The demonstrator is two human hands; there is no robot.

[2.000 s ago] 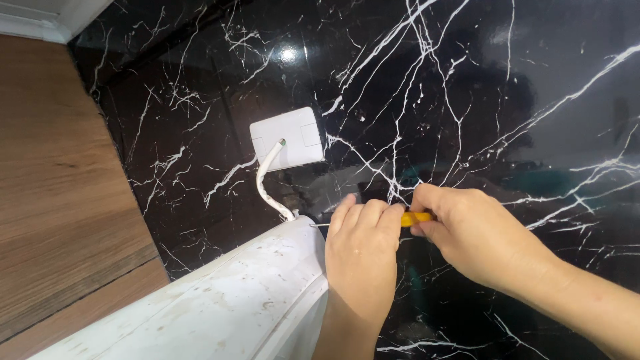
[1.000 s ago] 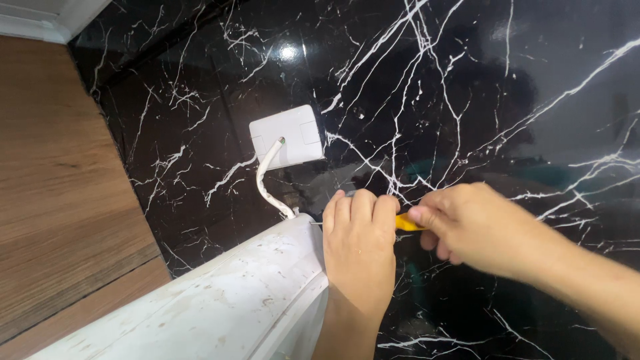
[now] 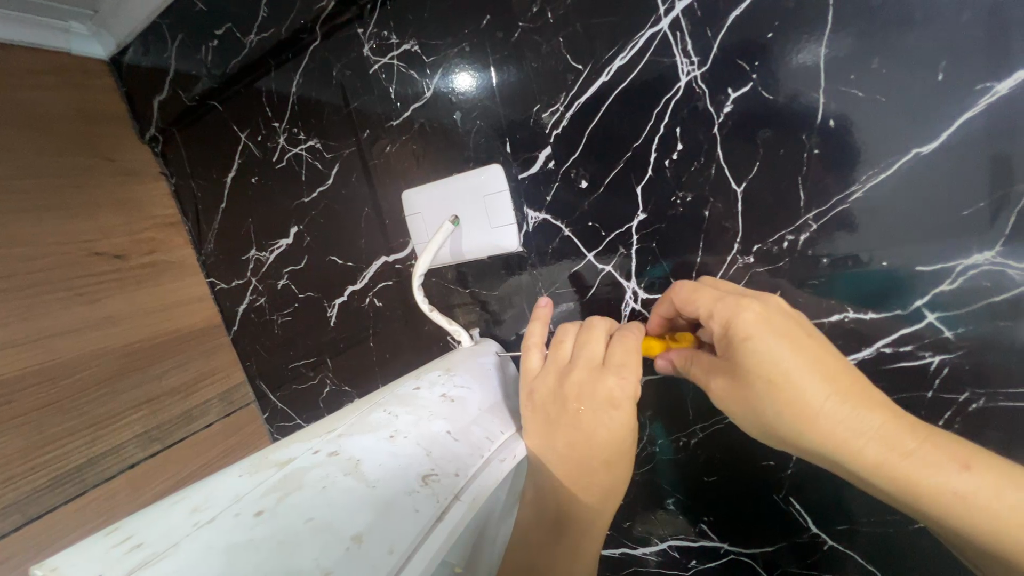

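Note:
A screwdriver with a yellow handle (image 3: 670, 344) lies level, its thin metal shaft pointing left at the end of a stained white appliance housing (image 3: 320, 464). My right hand (image 3: 740, 352) grips the handle between thumb and fingers. My left hand (image 3: 584, 400) lies over the shaft beside the housing's end, index finger raised; its palm and thumb are hidden, so its hold on the shaft cannot be told. Whether the tip sits in a screw cannot be told. A white cable (image 3: 424, 280) runs from a white wall plate (image 3: 464, 214) to the housing's top end.
Black marble-patterned wall panel (image 3: 768, 160) with white veins lies behind the hands. Wood-look panelling (image 3: 96, 264) borders it at the left. A white trim (image 3: 64, 28) shows at the top left corner.
The index finger of my left hand has lifted away from the other fingers. My right hand has changed its grip on the yellow handle. Wall plate, cable and housing look unchanged.

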